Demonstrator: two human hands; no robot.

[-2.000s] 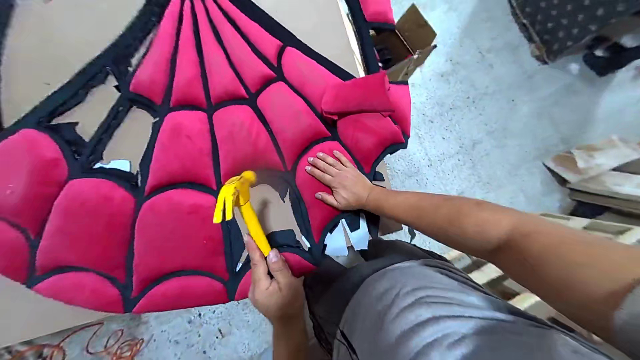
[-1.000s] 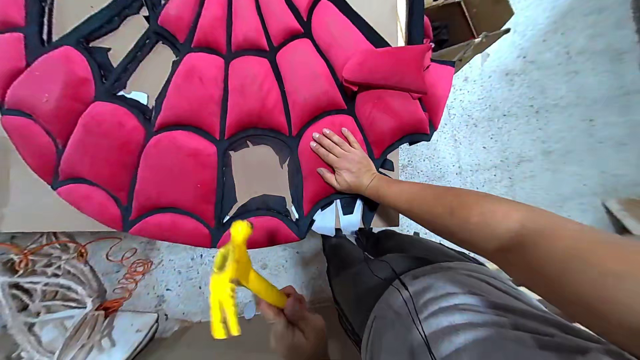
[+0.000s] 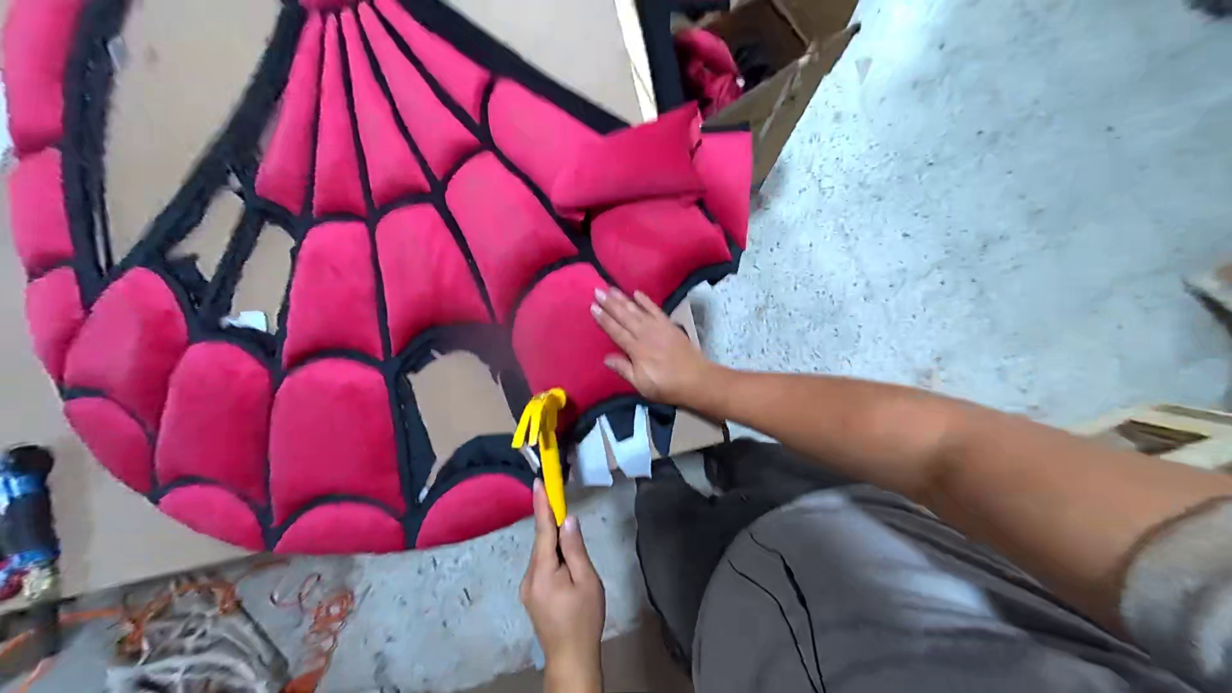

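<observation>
My left hand (image 3: 568,577) grips the handle of a yellow claw hammer (image 3: 551,452), whose head is over the lower edge of a padded panel. The panel has pink-red cushioned sections (image 3: 337,443) divided by black fabric strips, several of its openings showing bare board. My right hand (image 3: 654,351) lies flat, fingers spread, on a pink padded section (image 3: 558,332) right of the hammer. White tabs (image 3: 616,448) stick out at the panel edge below that hand. A loose pink cushion (image 3: 635,168) rests on the upper right part.
An open cardboard box (image 3: 799,91) with pink material stands beyond the panel's right edge. Orange coiled hose (image 3: 322,611) and a pale tangled bundle (image 3: 197,645) lie on the floor at lower left. A dark and blue tool (image 3: 27,510) is at the left edge. Wooden slats (image 3: 1165,433) are at right.
The hammer in my left hand has moved from below the panel's edge up over it. My right hand stays on the same padded section. The view has shifted.
</observation>
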